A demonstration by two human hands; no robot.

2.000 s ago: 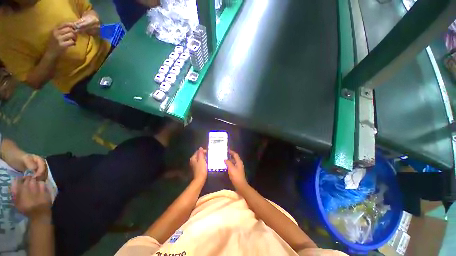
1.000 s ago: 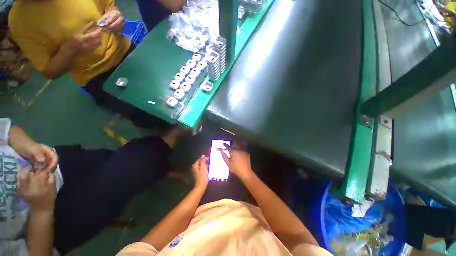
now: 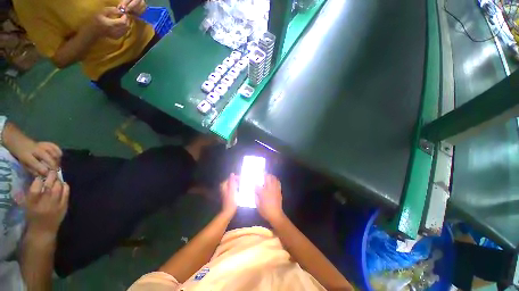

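A smartphone [image 3: 251, 181] with a glaring white screen is upright in view at lap level, below the end of the dark conveyor belt. My left hand [image 3: 230, 194] holds its left edge. My right hand [image 3: 270, 198] is at its right edge, with the thumb by the lower screen; glare hides the exact finger contact. The text on the screen cannot be read.
Square housings [image 3: 223, 79] lie in rows on the green side table [image 3: 165, 85], beside stacked housings [image 3: 260, 65] and clear plastic [image 3: 236, 23]. The belt [image 3: 341, 102] is ahead. A blue bin [image 3: 367, 250] stands right. Two people sit left, small parts in their hands.
My right hand has moved from over the upper screen back to the phone's right edge. The screen glares more. The view has shifted, and the table and belt sit further right.
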